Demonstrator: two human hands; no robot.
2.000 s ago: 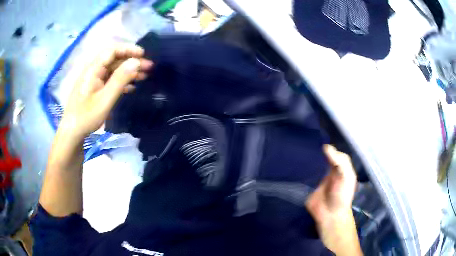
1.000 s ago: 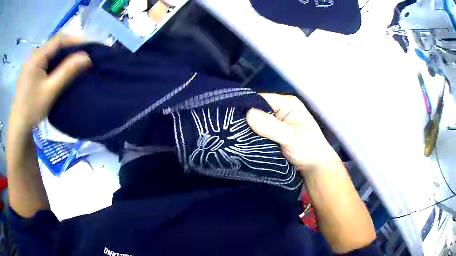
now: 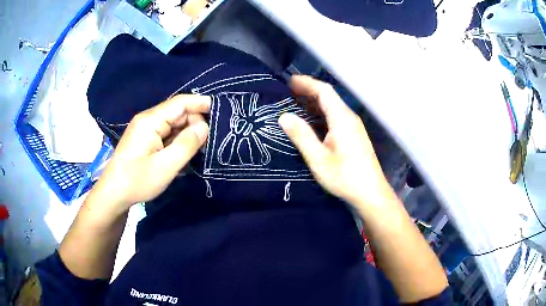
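Observation:
A floppy navy garment part (image 3: 149, 75) lies over the wearer's lap, with a bow panel (image 3: 242, 128) outlined in pale stitching and framed by double pale stitch lines. My left hand (image 3: 170, 143) grips the panel's left edge between thumb and fingers. My right hand (image 3: 320, 128) holds the panel's right side, thumb on top of the bow stitching, covering part of it. Two short pale stitched loops show just below the panel's lower edge.
The white table (image 3: 413, 113) curves along the right. On it are a dark navy piece (image 3: 383, 13), snips (image 3: 519, 152), a pink-and-blue tool (image 3: 510, 107) and metal machine parts (image 3: 521, 54). A blue basket (image 3: 45, 158) with white sheets stands left; an open parts drawer (image 3: 157, 27) is above.
The garment part has been turned and spread so the bow panel lies flatter, facing up. My left hand has moved right from the outer fabric edge to the panel's left edge.

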